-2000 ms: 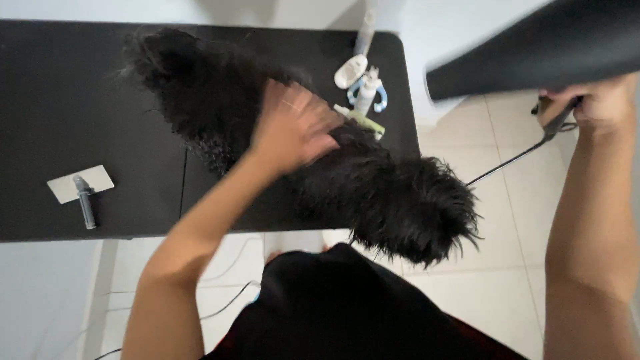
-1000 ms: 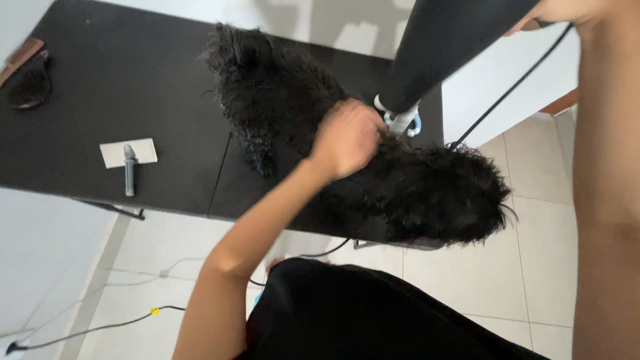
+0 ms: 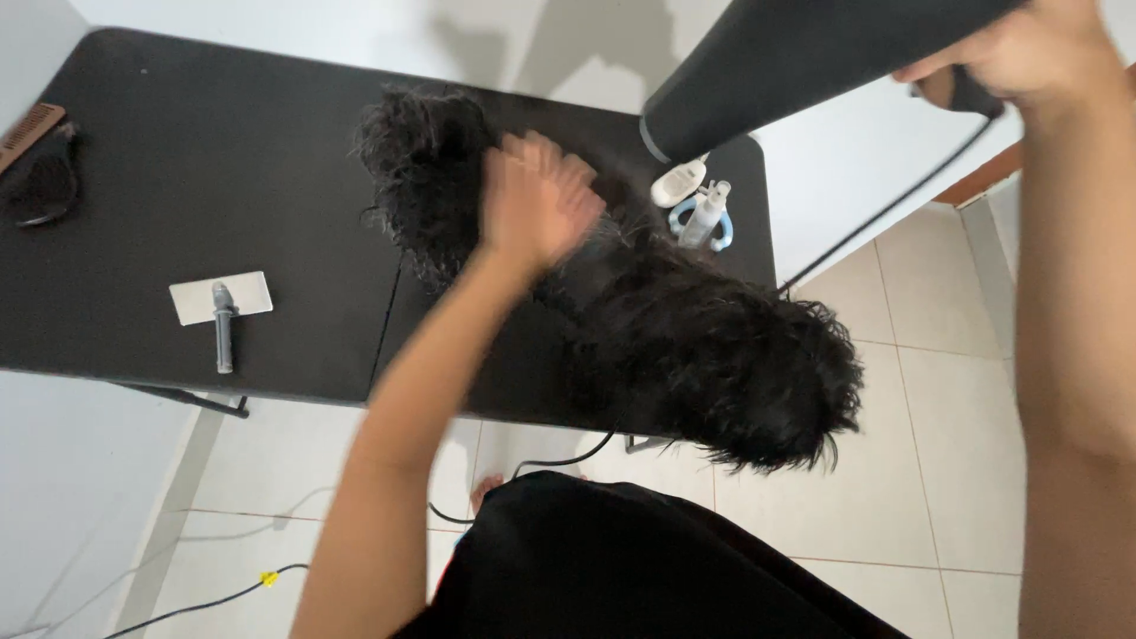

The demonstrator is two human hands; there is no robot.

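A black curly-haired dog [image 3: 701,346] is on the black folding table [image 3: 222,177], its head past the near edge at the right. My left hand [image 3: 541,200], blurred, is over the dog's back with fingers spread and nothing held. My right hand [image 3: 1021,58] grips the handle of a black hair dryer [image 3: 799,71] at the upper right. The dryer's nozzle points down and left, above the far side of the table, apart from my left hand. The handle is partly hidden by my fingers.
A slicker brush [image 3: 224,328] lies at the table's left part, with a comb [image 3: 31,133] and a dark oval brush [image 3: 40,182] farther left. A white device [image 3: 679,184], a spray bottle [image 3: 706,216] and a blue-handled item [image 3: 726,229] are behind the dog. A cord [image 3: 887,209] hangs from the dryer.
Since one second ago, my left hand has moved along the dog's back away from its head. The dryer has moved up and right, uncovering the white device. The view has shifted.
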